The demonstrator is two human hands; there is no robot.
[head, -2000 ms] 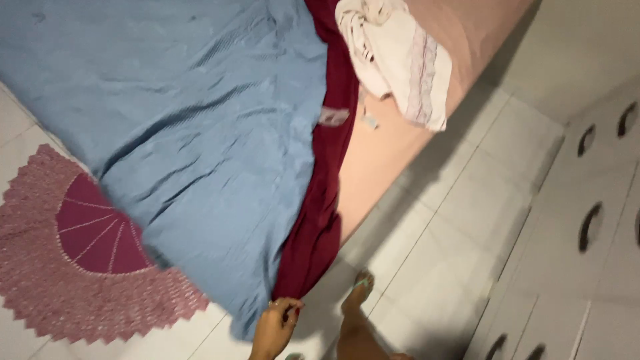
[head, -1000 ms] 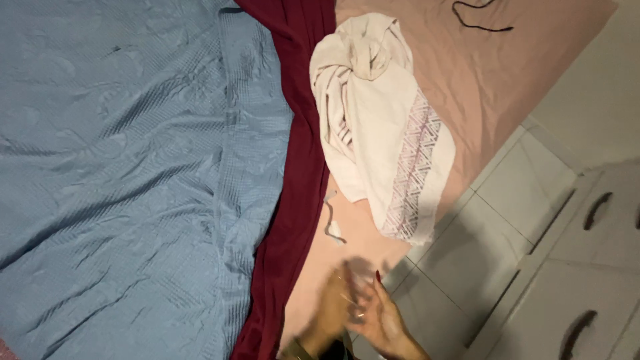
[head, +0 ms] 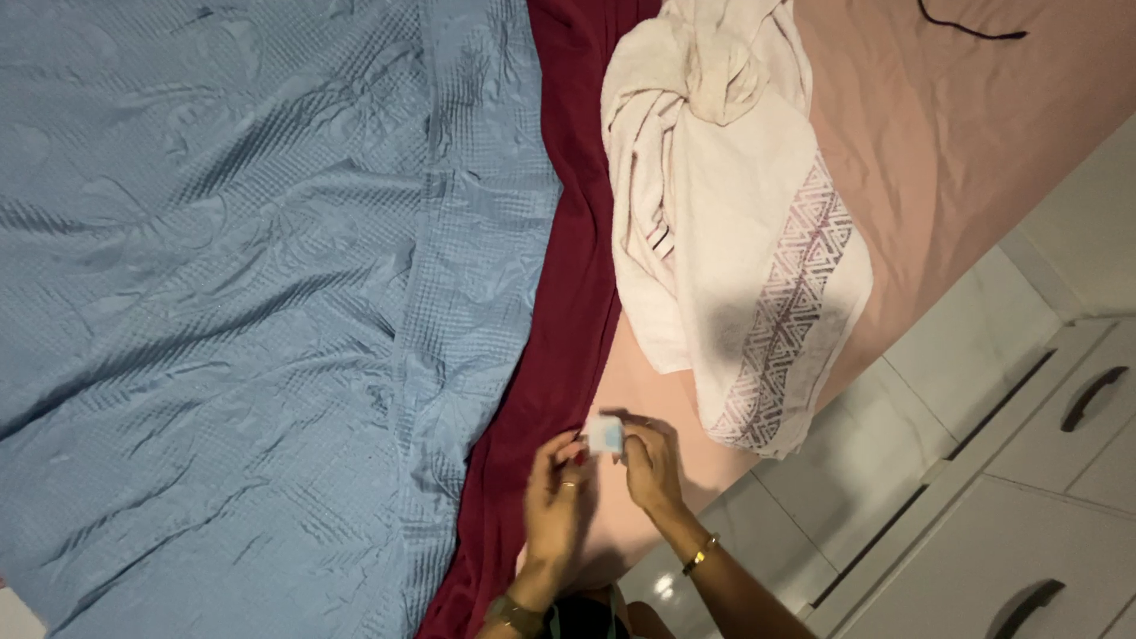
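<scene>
A small white case with a light blue patch is held between the fingers of both my hands, above the peach sheet near the bed's edge. My left hand grips its left side and wears a ring, with a watch at the wrist. My right hand grips its right side; a gold bracelet is on that wrist. Just beyond the hands lies a twisted cream towel with a patterned purple band. The blue quilted bedspread and the dark red cloth beside it lie to the left.
A dark cord lies on the sheet at the top right. White floor tiles run along the bed's right edge. Beyond them stands a light drawer unit with dark handles.
My left hand has let go of the dark red cloth's lower end, which it held two seconds ago. Both hands now hold the small case above the sheet. The view has moved nearer to the towel.
</scene>
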